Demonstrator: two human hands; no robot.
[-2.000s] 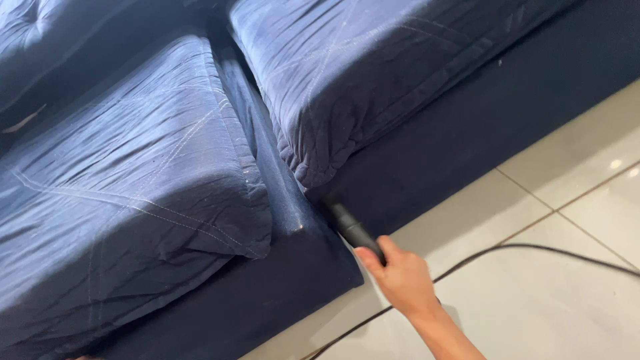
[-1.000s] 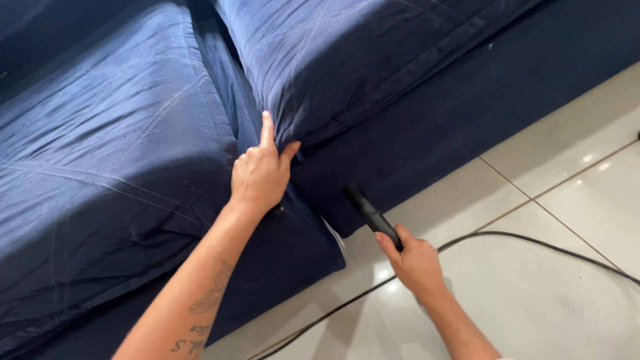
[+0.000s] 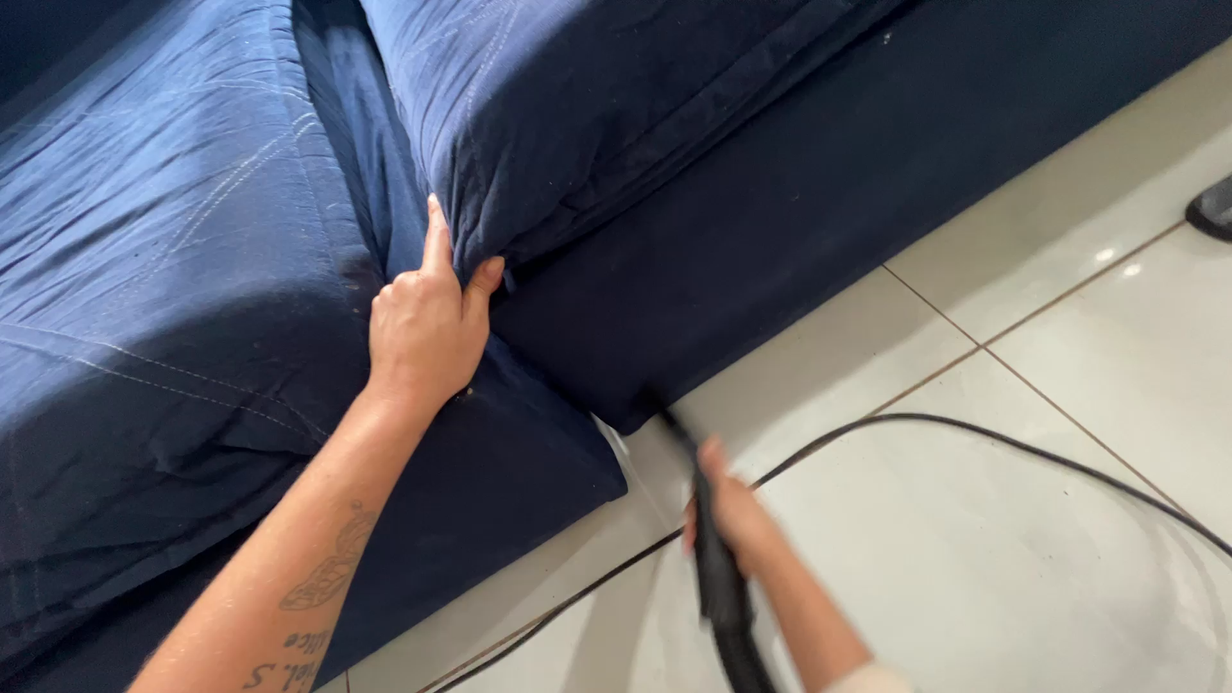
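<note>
My left hand [image 3: 430, 322] is on the front corner of the right blue sofa cushion [image 3: 577, 125], index finger stretched along its side and thumb at its lower front edge. The left sofa cushion [image 3: 183, 260] lies beside it, with a gap between the two. My right hand [image 3: 736, 510], blurred, is closed around a black vacuum cleaner wand [image 3: 712, 549]. The wand's narrow tip reaches the bottom corner of the dark blue sofa base [image 3: 712, 250], near the floor. Whether the tip touches the fabric is hard to tell.
A black cable [image 3: 1011, 438] curves over the glossy white tile floor [image 3: 962, 539], passing behind my right hand. At the right edge a dark grey object [image 3: 1215, 207] shows in part. Another sofa base section [image 3: 510, 481] ends in a corner beside the wand's tip.
My left hand, out of view two seconds ago, came onto the cushion corner and stays there. The wand in my right hand has moved from the upper base beneath the cushions down to the bottom corner.
</note>
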